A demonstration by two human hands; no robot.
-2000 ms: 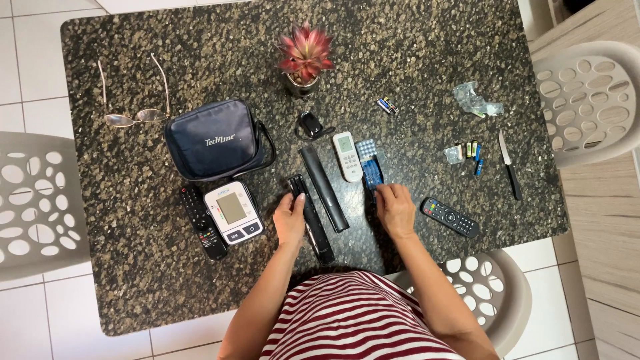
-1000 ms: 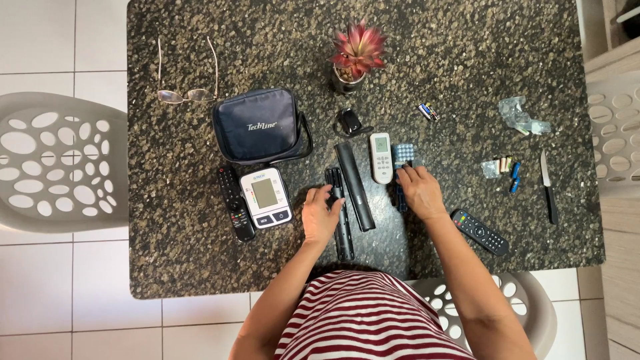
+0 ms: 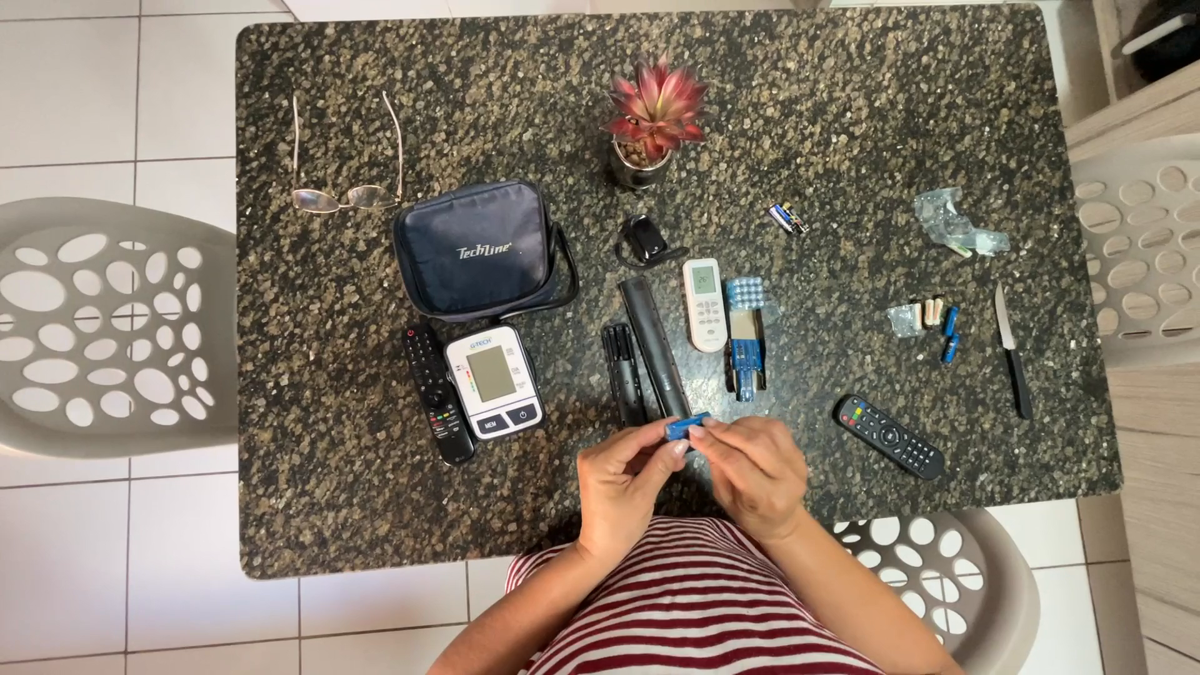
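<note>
Near the table's front edge, my left hand [image 3: 626, 478] and my right hand [image 3: 755, 464] meet, and the fingertips of both pinch a small blue battery [image 3: 687, 426]. Just beyond them lie a long black cover or bar [image 3: 653, 347] and a slimmer black device with slots [image 3: 622, 375], whose near end my left hand partly hides. A white air-conditioner remote [image 3: 705, 305] lies beyond my right hand. Beside it is a blister pack with blue card [image 3: 746, 352]. Further right are two blue batteries [image 3: 951, 336], light-coloured batteries [image 3: 933, 311] and a black remote control [image 3: 889, 437].
A dark zip case [image 3: 478, 248], a blood pressure monitor [image 3: 494, 382], another black remote [image 3: 437, 394] and eyeglasses [image 3: 347, 198] lie left. A potted red succulent [image 3: 656, 117], a small black device [image 3: 645, 239] and batteries [image 3: 787, 218] are beyond. At right are crumpled plastic [image 3: 958, 223] and a knife [image 3: 1012, 352].
My right hand has moved from the blister pack towards my left hand. My left hand has left the slim black device, and both now hold a blue battery. The view has shifted.
</note>
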